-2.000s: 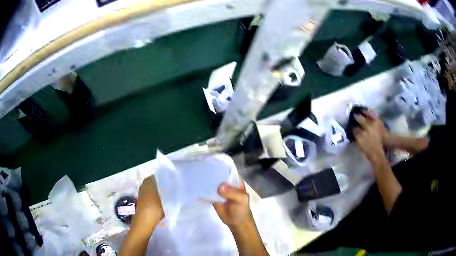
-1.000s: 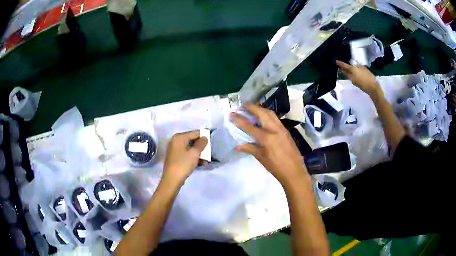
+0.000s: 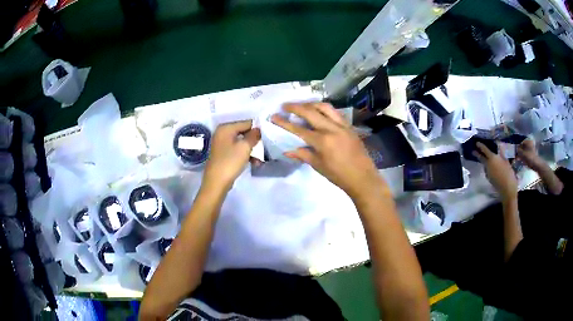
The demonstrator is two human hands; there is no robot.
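My left hand [image 3: 231, 153] is at the bench's middle, with thumb and fingers closed on the white flap [image 3: 258, 145] of a box. A dark edge of the box shows just below the flap. My right hand [image 3: 330, 147] lies with spread fingers over a soft whitish bag [image 3: 281, 139] against the box and holds it there. Whether a unit is inside is hidden. A round black unit [image 3: 191, 143] with a white label lies left of my left hand. Several bagged units [image 3: 148, 204] stand at the lower left.
Loose bags [image 3: 100, 125] and stacked black trays [image 3: 25, 213] are at left. The green belt [image 3: 207, 56] runs beyond the bench, with a pale post [image 3: 383, 44] at its edge. Open black boxes [image 3: 433, 171] and another worker's hands [image 3: 499, 169] are at right.
The bag spread between my hands two seconds ago is now bunched under my right hand at the box. The other worker's hand has come back from the belt to a dark box. The view has shifted.
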